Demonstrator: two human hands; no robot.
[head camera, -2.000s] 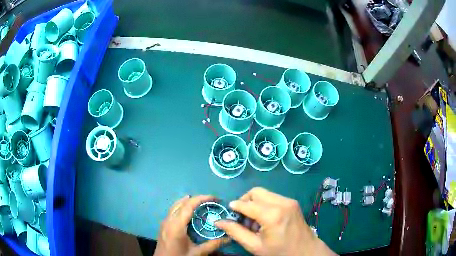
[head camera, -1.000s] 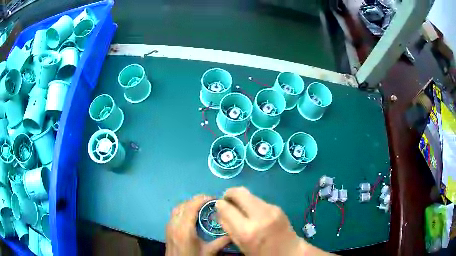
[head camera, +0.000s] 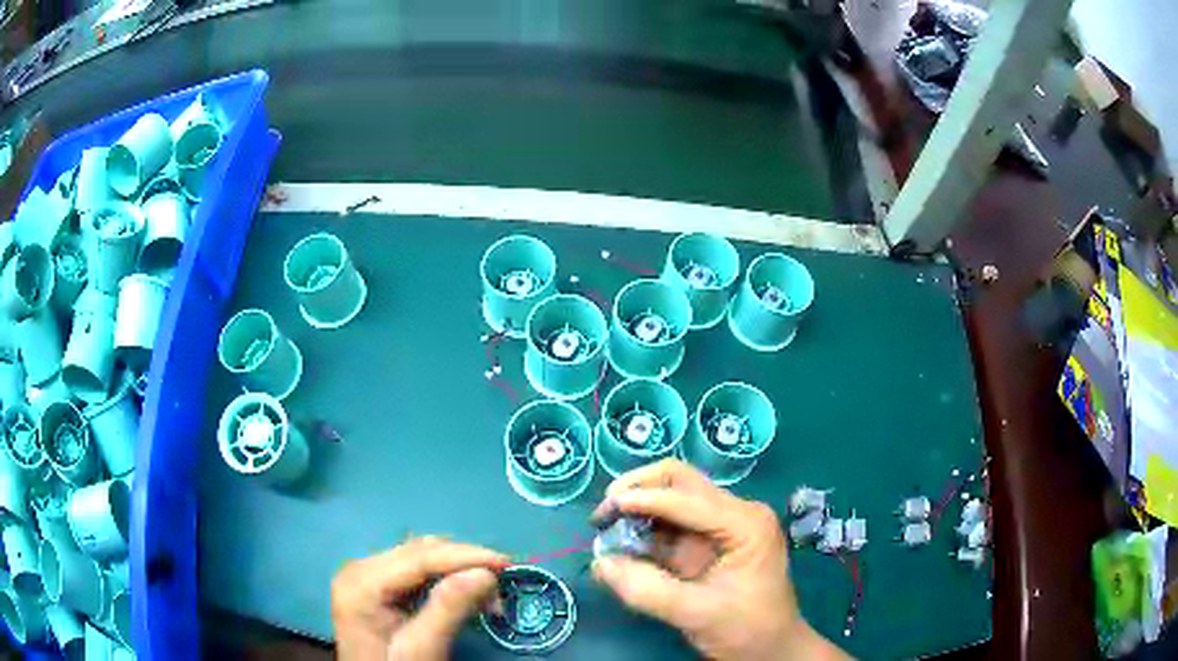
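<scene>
A teal motor housing stands at the mat's front edge with its spoked opening facing up. My left hand is beside its left rim, fingertips pinched on the end of a red lead wire. My right hand holds a small silver motor above and right of the housing. The red wire runs between my two hands. Whether my left hand also touches the housing is unclear. Several housings with motors fitted stand mid-mat.
A blue crate heaped with teal housings is at left. Three housings without visible motors stand near it. Loose motors lie at right. A pale rail and post border the belt. Printed sheet and green packet are far right.
My right hand has risen from the housing's opening with the motor. My left hand has moved left off the housing's side to the wire. The whole view has shifted, so the mat appears lower.
</scene>
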